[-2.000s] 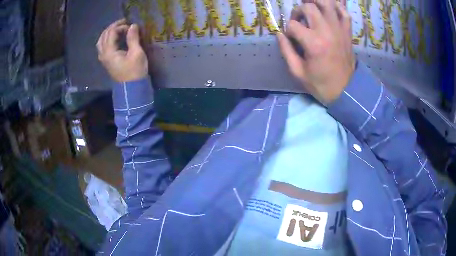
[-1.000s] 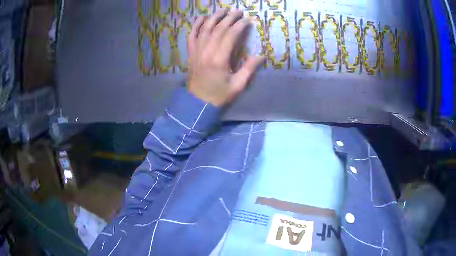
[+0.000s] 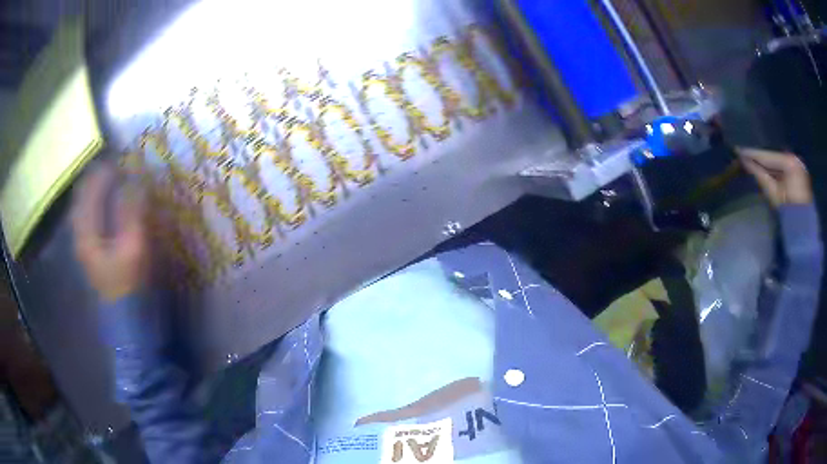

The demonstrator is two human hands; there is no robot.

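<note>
The patterned sheet (image 3: 317, 149), with rows of yellow-gold ovals and dark lines, lies slanted on the perforated metal table (image 3: 363, 236). My left hand (image 3: 113, 231) is at the sheet's left end, strongly blurred; whether its fingers grip the edge cannot be told. My right hand (image 3: 782, 174) is far off to the right, beyond the table's corner, with fingers pointing left at a dark part beside the machine. What it touches is unclear.
A yellow sheet stack (image 3: 54, 154) is left of the table. A blue roller (image 3: 580, 54) and metal rods stand at the table's right end, above a metal bracket (image 3: 589, 172). A shiny clear bag (image 3: 730, 272) hangs or lies below my right hand.
The view has turned towards the right, so the table looks tilted. My left hand has moved from the sheet's middle to its left end. My right hand has come into view at far right.
</note>
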